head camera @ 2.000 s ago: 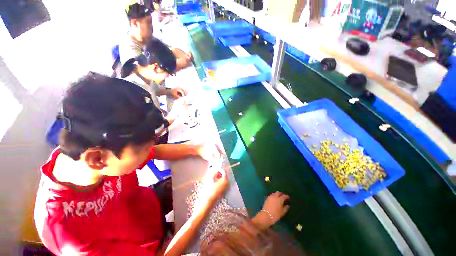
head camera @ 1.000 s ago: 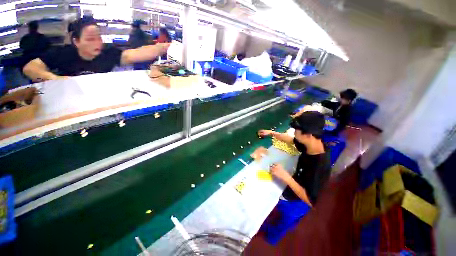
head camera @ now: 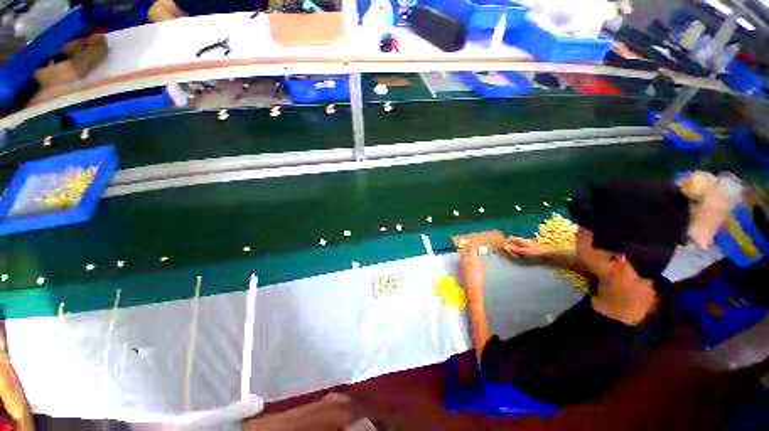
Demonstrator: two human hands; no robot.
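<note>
Neither of my hands can be made out. A blurred brownish shape at the bottom edge cannot be identified. Small pale and yellow parts lie spaced in a row on the green conveyor belt. On the whitish bench strip are a small scattered pile of pale yellow parts and a bright yellow pile. A blue tray at the left holds yellow parts on a white liner.
A seated person in black works at a brown pad, beside a heap of yellowish parts. Part of an arm shows at the lower left edge. A metal post and the shelf stand across the belt.
The view has swung from the person in red along the line to the person in black, who now appears nearer. The blue tray shows farther into view at left than one second ago.
</note>
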